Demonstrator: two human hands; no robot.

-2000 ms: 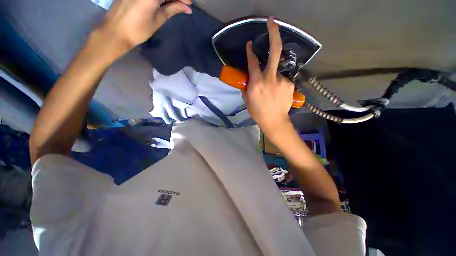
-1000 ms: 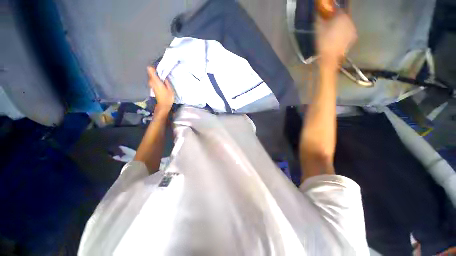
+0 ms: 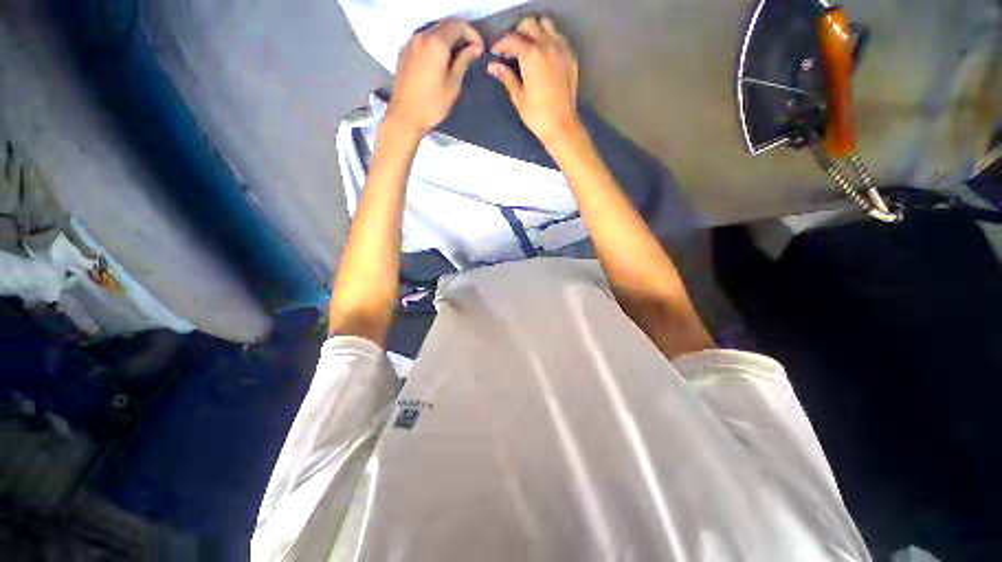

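A pale blue-white garment piece [image 3: 451,181] with a narrow dark strip [image 3: 516,231] lies on the table, partly under my forearms. A dark panel [image 3: 483,110] lies across its far side. My left hand [image 3: 435,71] and my right hand [image 3: 538,75] are close together over the dark panel, fingers curled and thumbs turned inward, pinching its cloth at the fingertips. The exact grip is small and hard to see. The iron [image 3: 782,88], with an orange-brown handle, rests at the right, untouched.
More pale cloth [image 3: 412,22] lies at the far edge beyond my left hand. The grey ironing table [image 3: 659,77] extends right under the iron. A ribbed hose [image 3: 852,181] runs from the iron towards the right. A blue edge [image 3: 209,154] and a padded grey roll [image 3: 165,220] are at left.
My right hand has let go of the iron and moved left to the dark panel. My left hand has moved from the pale piece's left edge up to the dark panel.
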